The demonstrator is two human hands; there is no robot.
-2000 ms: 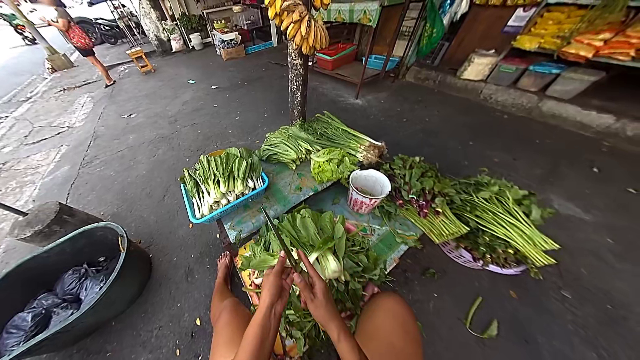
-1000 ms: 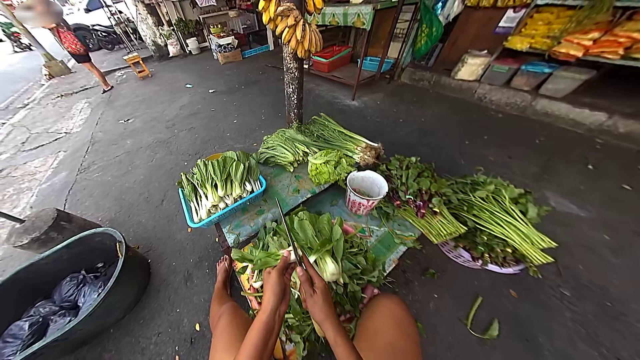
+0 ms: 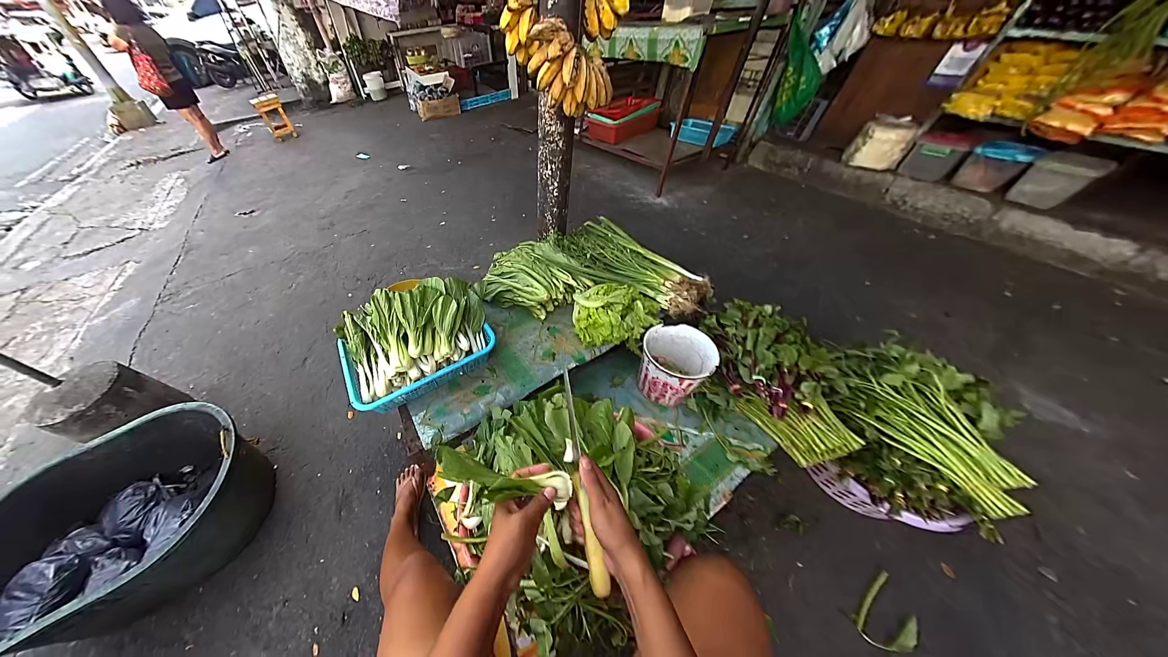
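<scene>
My left hand (image 3: 520, 522) pinches a pale-stemmed leafy green (image 3: 497, 482), its leaf pointing left. Beside it my right hand (image 3: 604, 511) grips a knife (image 3: 593, 547) with a yellowish handle; the narrow blade points up and away from me, close to the cut stem. A small white piece lies or hangs by the blade. Under both hands is a heap of loose leafy greens (image 3: 671, 502). Beyond them are a white-and-red bucket (image 3: 677, 365), a light green lettuce (image 3: 613, 315) and long bundled greens (image 3: 630, 260) with roots on a low green board (image 3: 511, 365).
A blue basket of pak choi (image 3: 415, 388) stands left of the board. Stalky greens (image 3: 931, 429) overhang a purple tray (image 3: 844, 493) at right. A dark tub (image 3: 251, 474) of black bags is at lower left. Bananas (image 3: 561, 68) hang on a post (image 3: 554, 173). A person (image 3: 164, 73) stands far left.
The left hand now holds a leafy piece out to the left, with its pale end by the knife. The knife blade has turned from leaning left to nearly straight ahead.
</scene>
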